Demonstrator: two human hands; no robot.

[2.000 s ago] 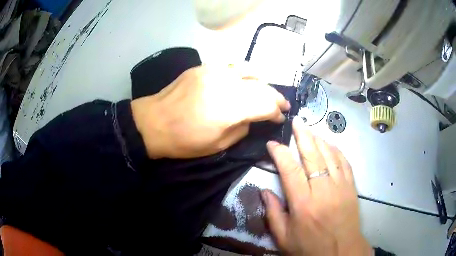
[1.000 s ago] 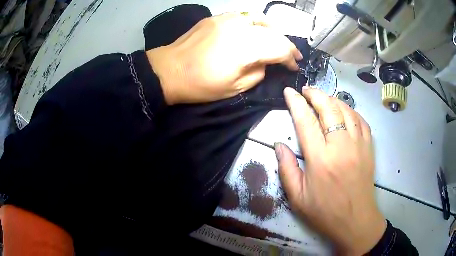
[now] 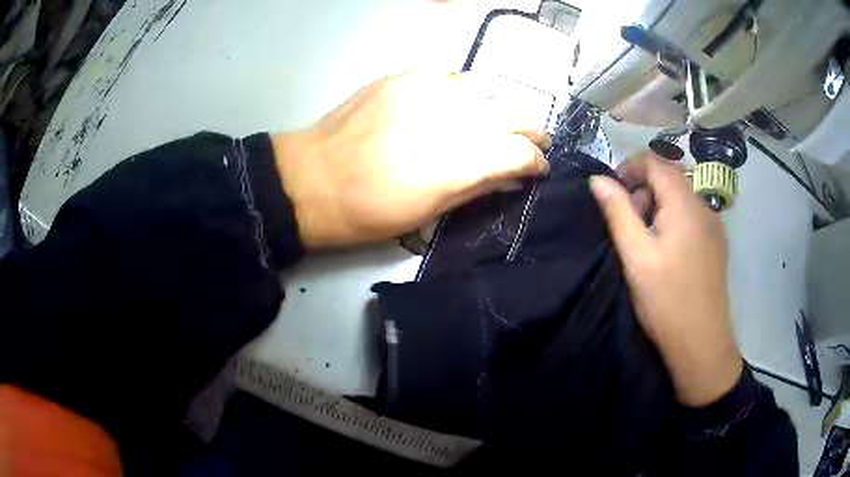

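The black garment piece (image 3: 522,307) lies on the machine table and hangs over its front edge, with pale stitch lines and loose threads on it. Its upper end is at the presser foot (image 3: 576,126). My left hand (image 3: 410,158) lies over the cloth just left of the foot, fingertips on the cloth; its palm side is hidden. My right hand (image 3: 676,261) pinches the cloth's right edge between thumb and fingers, right of and below the foot. The needle is too small to make out.
The white machine head (image 3: 746,65) is at upper right, with a ribbed cream-yellow knob (image 3: 715,179) below it. Dark snips (image 3: 808,359) lie at far right. A ruler scale (image 3: 345,410) runs along the front edge. Cloth bundles (image 3: 42,65) are at upper left.
The garment piece has been turned and now spreads down and right over the dark table blotches. My right hand has moved right and now pinches its edge. My left hand remains beside the foot.
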